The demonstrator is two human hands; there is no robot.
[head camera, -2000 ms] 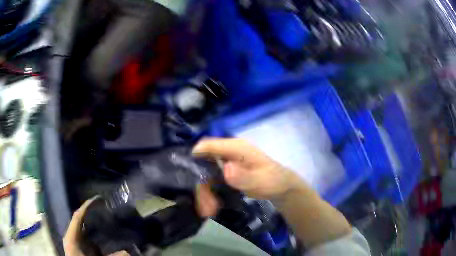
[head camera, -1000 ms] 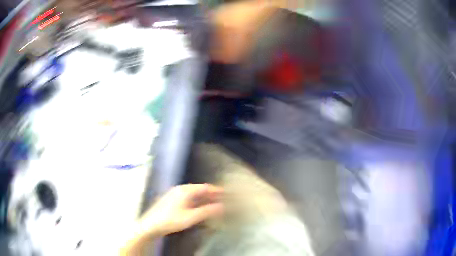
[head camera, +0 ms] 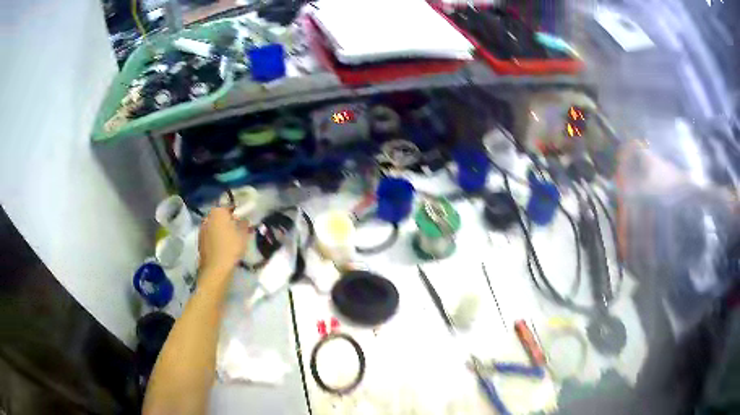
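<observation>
My left hand (head camera: 221,237) reaches in from the lower left to the back left of the white bench. Its fingers are at a small whitish cup (head camera: 243,203), with a thin dark thing at the fingertips; blur hides whether they grip it. A black oval pad (head camera: 365,297) lies on the bench right of my forearm, with a thin black ring (head camera: 338,363) in front of it. Cutters with blue handles (head camera: 507,370) and a thin dark strip like tweezers (head camera: 436,298) lie further right. My right hand is not in view.
A solder spool with green ends (head camera: 436,227) and blue cups (head camera: 394,198) stand behind the pad. Black cables (head camera: 531,259) loop at the right. A shelf above holds a green tray (head camera: 122,121) and papers (head camera: 389,32). A blurred person is at the right edge.
The view has swung from blue bins and dark headphone parts to the bench top. My left arm is now stretched to the back left; the right hand has left the picture.
</observation>
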